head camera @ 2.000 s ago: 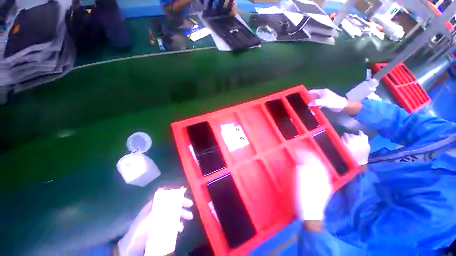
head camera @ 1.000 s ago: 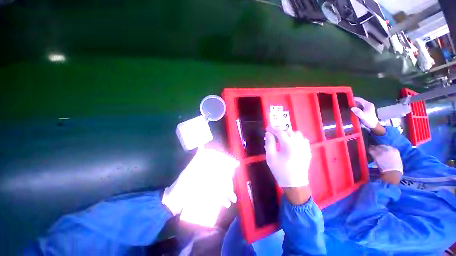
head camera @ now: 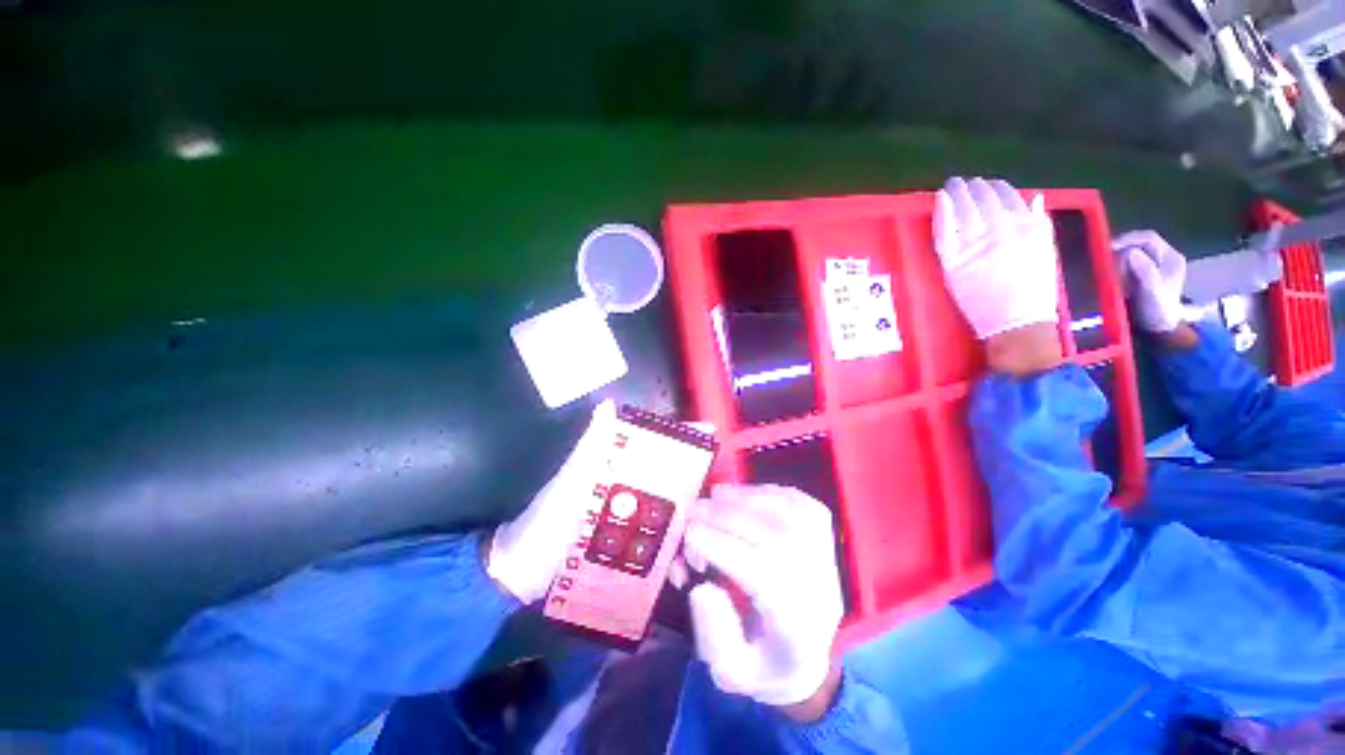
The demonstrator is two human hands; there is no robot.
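A smartphone (head camera: 627, 531) with a lit screen shows a pale picture, large letters and a dark square of round icons. My left hand (head camera: 549, 534), in a white glove, holds it from its left side and below, left of the red compartment tray (head camera: 900, 395). My right hand (head camera: 767, 590), also gloved, is at the phone's right edge with curled fingers, over the tray's near left corner. Whether it grips anything is hidden. Dark phones (head camera: 766, 347) lie in some tray pockets. White labels (head camera: 860, 313) with black print lie in another.
A white squat bottle (head camera: 570, 353) with its round translucent lid (head camera: 620, 269) open stands left of the tray. A neighbour's gloved hand (head camera: 999, 263) is over the tray's back row, another (head camera: 1151, 280) beyond its right edge. A second red tray (head camera: 1301, 295) is at far right.
The phone's screen has gone from glaring white to the picture with icons. My right hand has moved from the label pocket down to the phone. A neighbour's hand has come over the tray.
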